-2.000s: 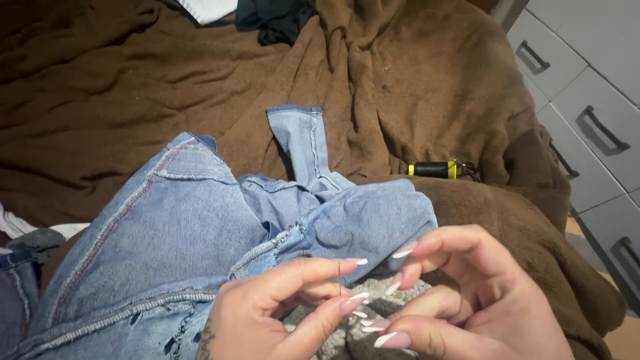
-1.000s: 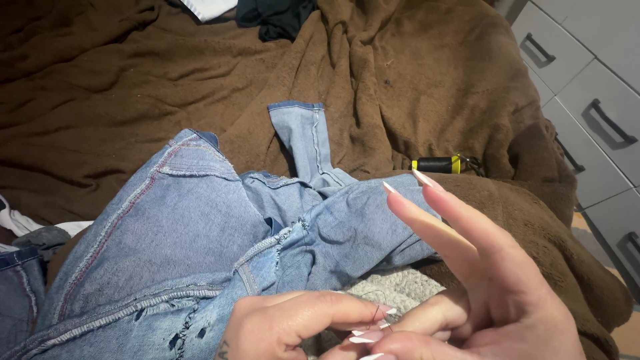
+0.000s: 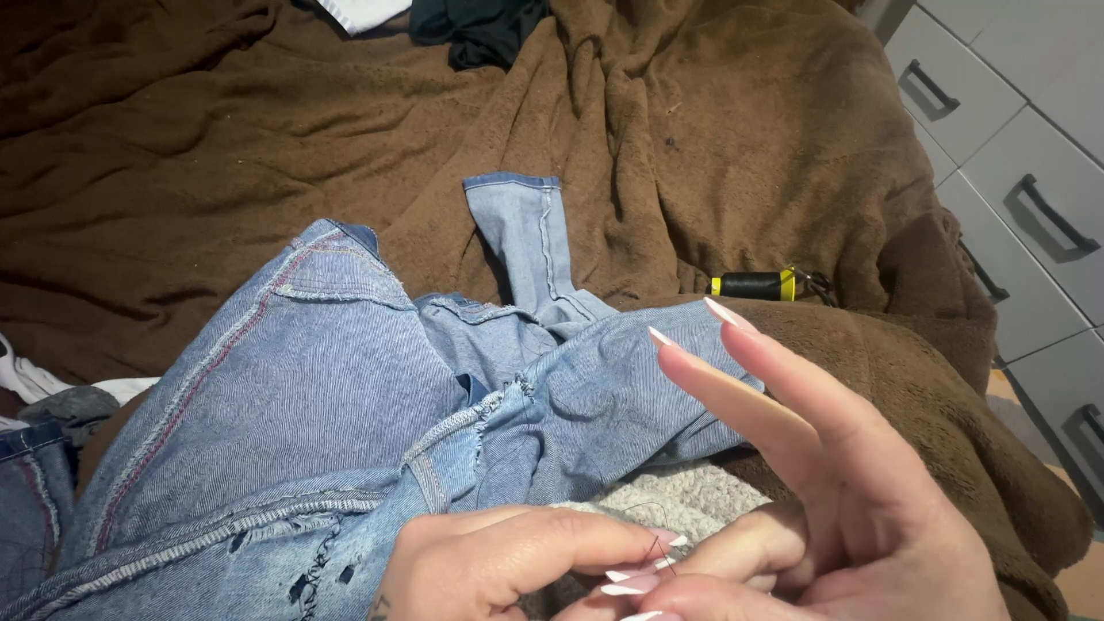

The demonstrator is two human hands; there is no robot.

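Note:
Near the bottom centre, my left hand (image 3: 517,561) has its thumb and fingertips pinched on a thin dark thread (image 3: 662,543). My right hand (image 3: 845,509) meets it there, thumb and a bent finger at the same thread, two other fingers stretched up and apart. Whether a needle is between the fingertips cannot be told. Inside-out blue jeans (image 3: 345,371) lie across my lap, with frayed seams, small holes and dark stitching at the lower left. A spool of black thread (image 3: 753,285) with yellow ends lies on its side beyond my right hand.
A brown blanket (image 3: 259,155) spreads beneath everything. Black cloth (image 3: 483,30) and white cloth (image 3: 366,10) lie at the top. Another denim piece (image 3: 30,492) is at the left edge, grey knit fabric (image 3: 690,492) under the hands. Grey drawers (image 3: 1026,190) stand at the right.
Two seconds ago the hands were slightly apart with fingers facing each other; now their fingertips are together, and two fingers of my right hand point upward. The jeans and spool have not plainly moved.

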